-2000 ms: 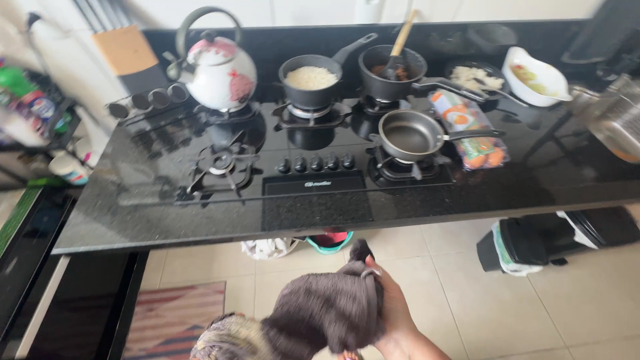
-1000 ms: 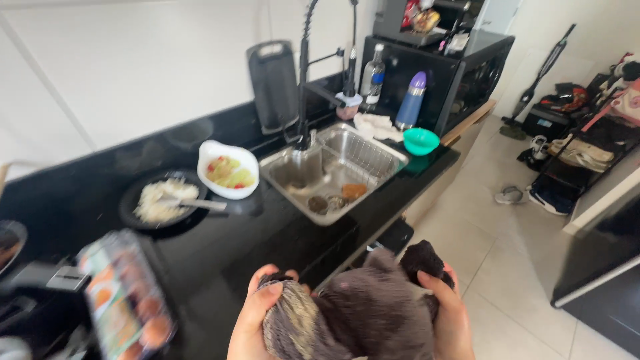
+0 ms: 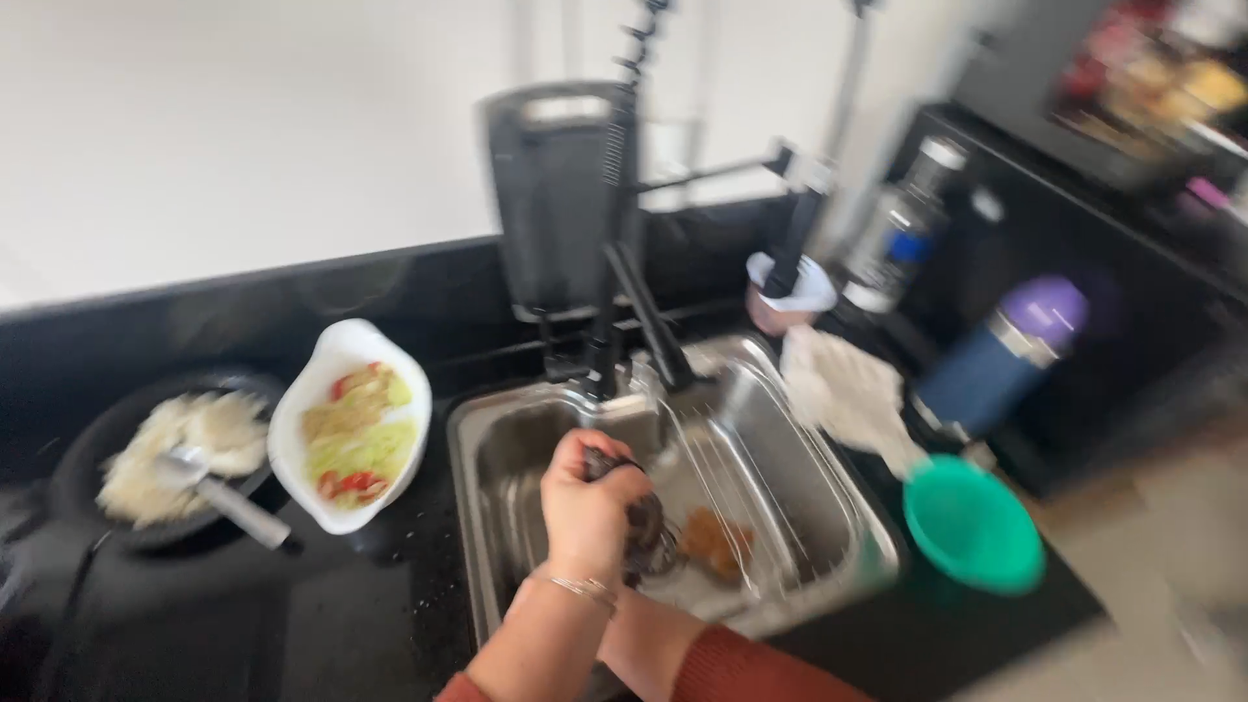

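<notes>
My left hand point(image 3: 585, 507), with a thin bracelet at the wrist, is closed around a dark, bunched cloth point(image 3: 648, 531) over the stainless steel sink point(image 3: 473, 487). Some of the cloth shows between the fingers and some hangs to the right of the hand. My right forearm, in a rust-red sleeve point(image 3: 751, 668), passes beneath the left wrist; the right hand is mostly hidden, so its grip does not show. Beyond the hands stands the black faucet point(image 3: 604, 322). An orange-brown thing point(image 3: 717, 541) lies in the sink near a wire rack point(image 3: 780, 487).
Left of the sink are a white dish of chopped vegetables point(image 3: 361, 439) and a dark plate point(image 3: 78, 478) with white food and a spoon point(image 3: 229, 502). To the right are a green bowl point(image 3: 975, 526), a pale cloth point(image 3: 843, 385), a purple-capped bottle point(image 3: 1004, 351) and a clear bottle point(image 3: 902, 224).
The view has swung from the stove to the sink. The hands were apart on the dark cloth in front of the counter; now they are close together over the sink, with the cloth bunched smaller.
</notes>
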